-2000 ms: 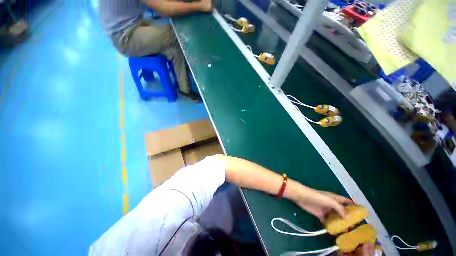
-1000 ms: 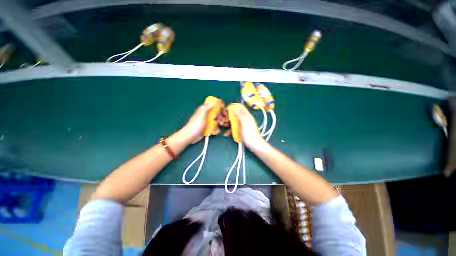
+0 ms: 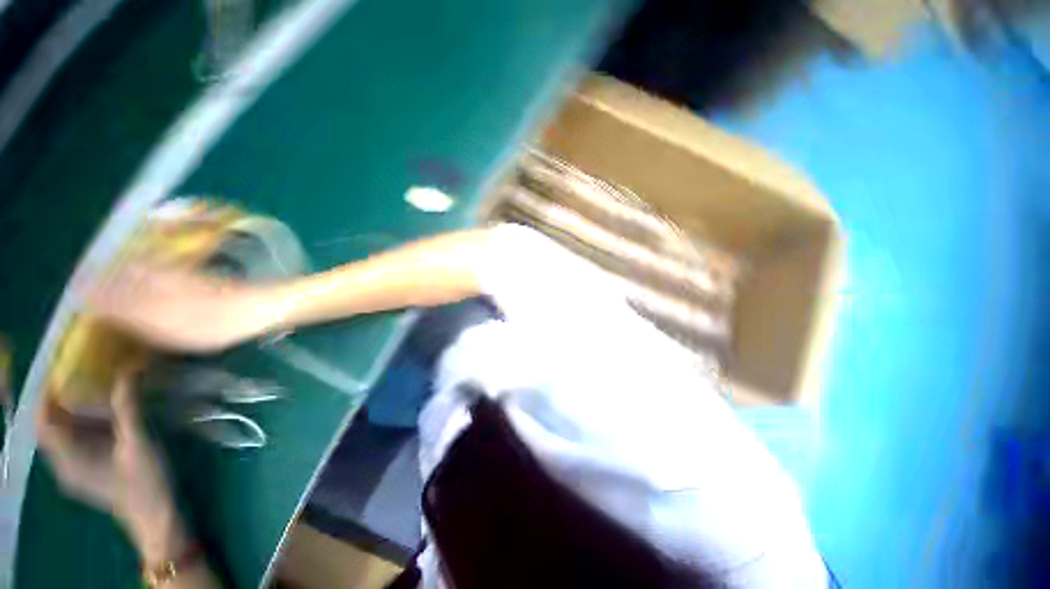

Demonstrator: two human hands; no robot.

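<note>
The view is tilted and badly blurred. My right hand (image 3: 156, 308) reaches in over the green bench at the left and closes around yellow corded pieces (image 3: 86, 359). My left hand (image 3: 98, 454), with a red bracelet at the wrist, is just below and grips the yellow from the other side. The pieces run together between the hands, and the fingertips are not clear. Two white cord loops (image 3: 236, 429) hang from them over the bench. More yellow pieces (image 3: 190, 236) with a pale cord lie beyond my right hand, beside the rail.
The pale divider rail (image 3: 184, 150) curves along the green bench (image 3: 380, 86). A small white block (image 3: 430, 199) lies by a dark bar near the bench edge. An open brown carton (image 3: 794, 276) with packed rows stands below that edge. Blue floor shows at right.
The view has swung right and tilted, bringing the carton into fuller view. Both hands now appear at the far left, close together, still with the yellow pieces.
</note>
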